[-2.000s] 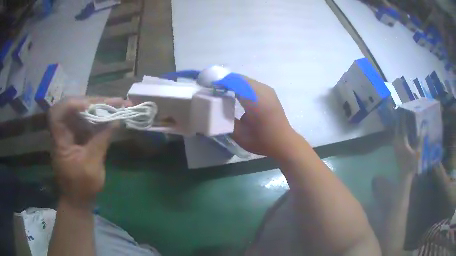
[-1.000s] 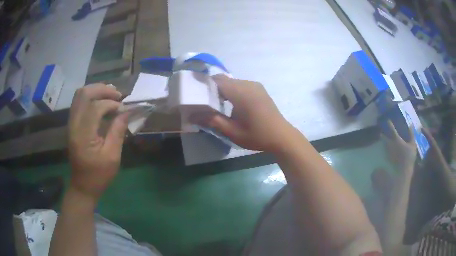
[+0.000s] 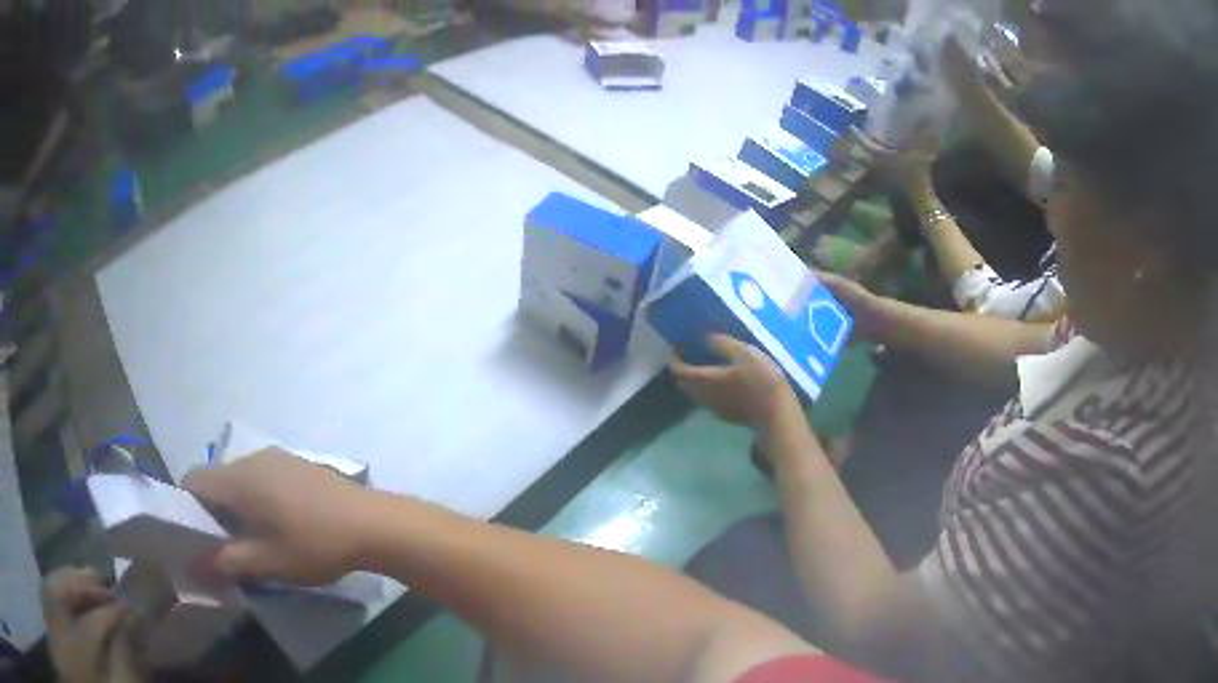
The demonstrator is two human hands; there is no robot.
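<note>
The white inner box (image 3: 158,518) is at the lower left, tilted, with a flap standing open. My right hand (image 3: 274,514) grips its right side. My left hand (image 3: 91,627) is at the lower left edge, partly cut off and dim, close to the box's lower end; whether it holds anything cannot be told. A blue curved part of the fan (image 3: 120,448) shows just behind the box. A carton (image 3: 350,467) lies partly hidden behind and below my right hand, at the table corner.
A blue-and-white retail box (image 3: 582,280) stands on the white table (image 3: 334,254). To the right, a person in a striped shirt holds another retail box (image 3: 755,304). More cartons (image 3: 788,154) line the second table's edge. Another person farther back handles a clear bag (image 3: 919,80).
The view has swung to the right, so my hands and the inner box now appear at the lower left. The white cable seen earlier is no longer visible. The neighbour's box is turned differently.
</note>
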